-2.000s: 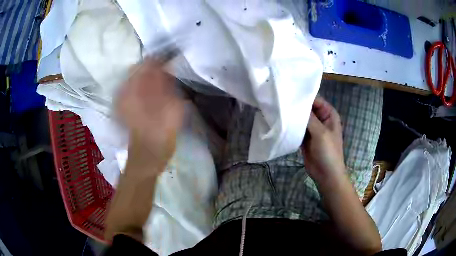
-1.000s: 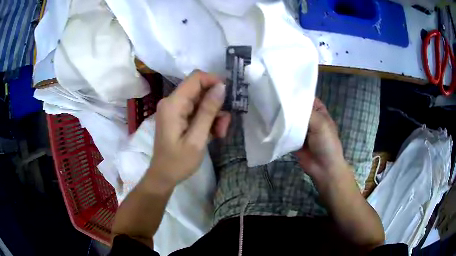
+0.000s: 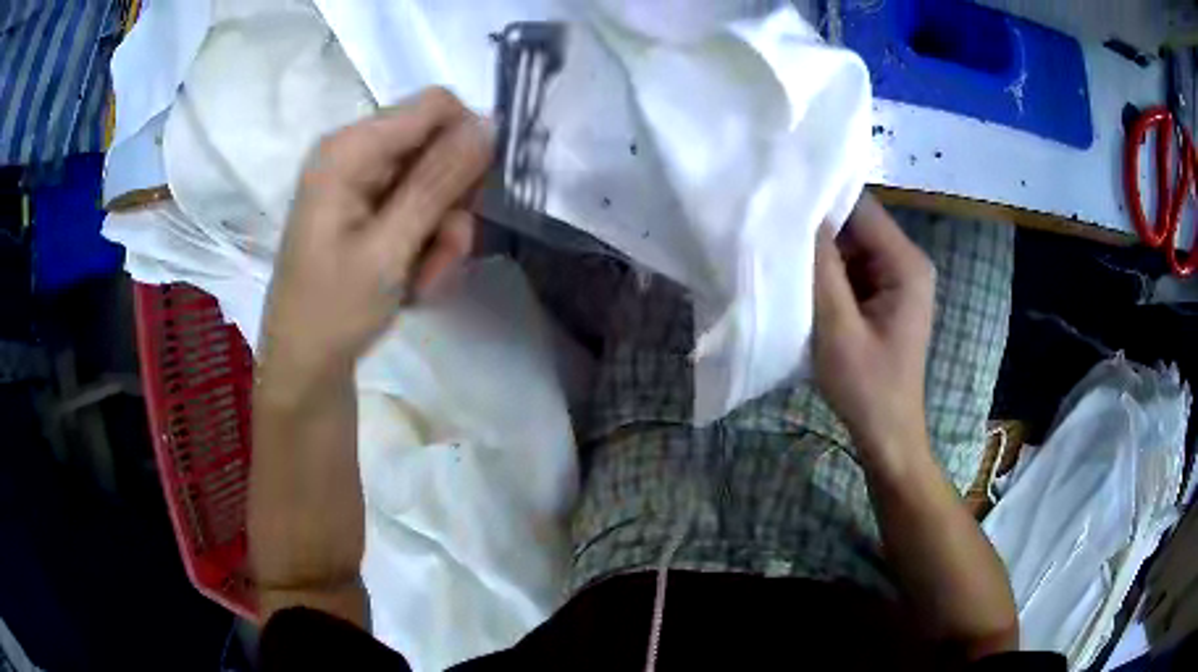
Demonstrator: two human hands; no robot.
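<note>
My left hand (image 3: 381, 223) holds a dark, slotted metal plate (image 3: 526, 112), slightly blurred, between thumb and fingers at the plate's left edge. The plate is upright, in front of white fabric (image 3: 683, 145) that has small black specks on it. My right hand (image 3: 874, 322) grips the right edge of this fabric, which hangs over the table edge towards the lap. Some fingertips of my right hand are hidden by the fabric.
A blue machine base (image 3: 972, 66) lies on the white table (image 3: 946, 158). Red-handled scissors (image 3: 1156, 184) lie at the right. A red slatted basket (image 3: 204, 420) stands lower left beside more white fabric (image 3: 460, 460). A clear bag with white contents (image 3: 1097, 486) is lower right.
Compared with one second ago, my left hand and the metal plate have moved up and left. My right hand has risen slightly with the fabric's edge.
</note>
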